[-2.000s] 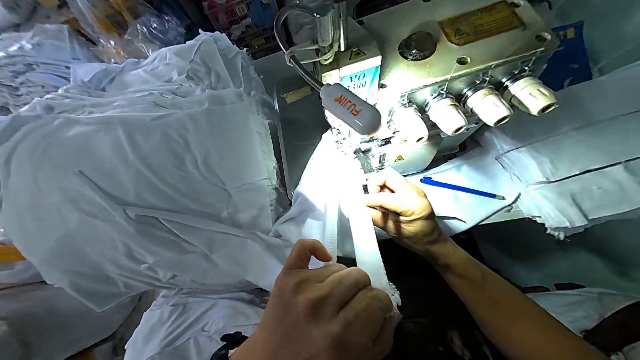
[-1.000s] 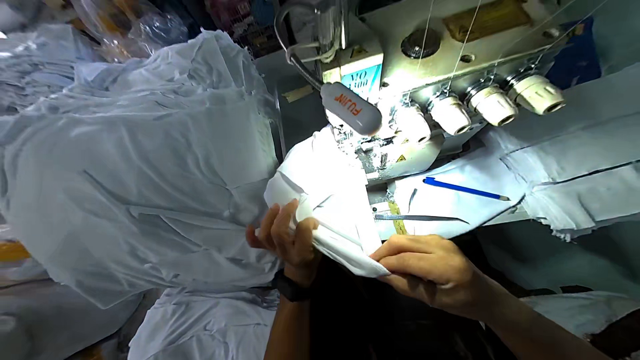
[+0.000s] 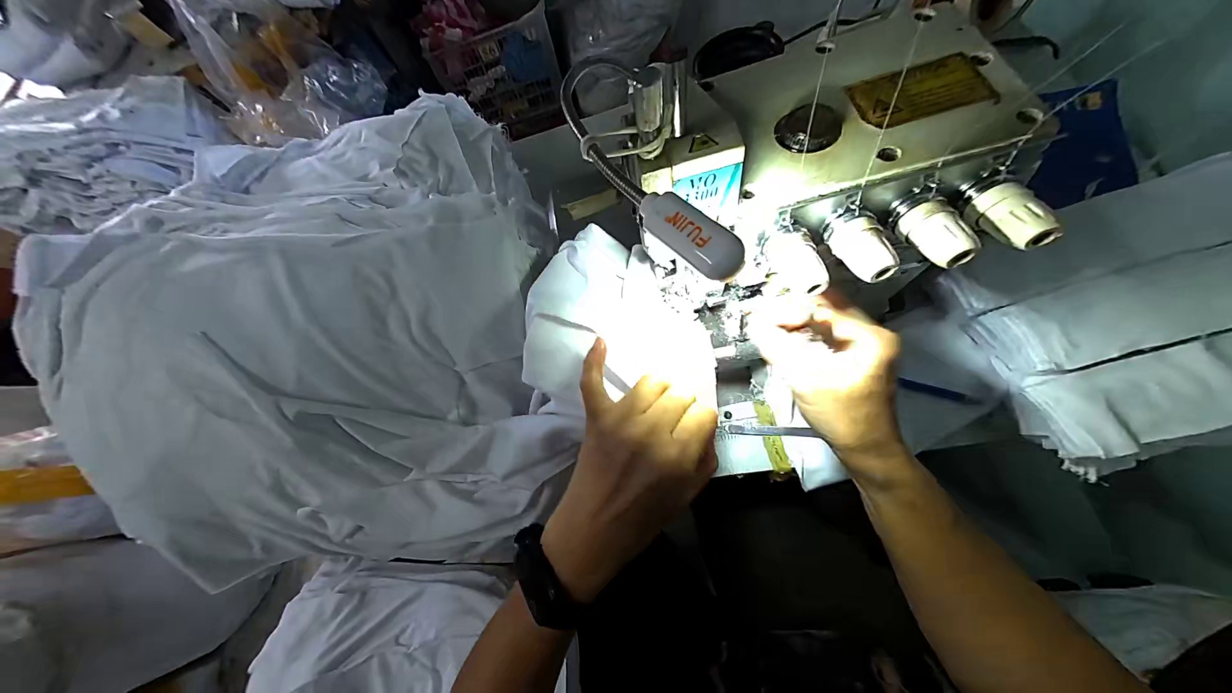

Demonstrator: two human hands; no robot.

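A white fabric piece (image 3: 616,337) lies bunched at the needle area of an overlock sewing machine (image 3: 866,125), brightly lit by a Fujin clip lamp (image 3: 693,236). My left hand (image 3: 650,448), a dark band on its wrist, rests on the fabric with fingers spread and thumb raised. To the right of the needle area, my right hand (image 3: 833,371) is raised and blurred, its fingers bent; glare hides whether they hold anything. Below the presser area, metal tweezers (image 3: 770,431) lie partly behind that hand.
A large heap of white fabric (image 3: 289,337) fills the left side. Stacked white pieces (image 3: 1136,318) lie at the right. A blue pen (image 3: 934,389) lies right of my right hand. Tension knobs (image 3: 929,231) line the machine's front, and a plastic basket (image 3: 500,67) stands behind.
My right hand has moved from the fabric's near edge up toward the machine's knobs. My left hand, which gripped the fabric's left side a second ago, now lies over its near part.
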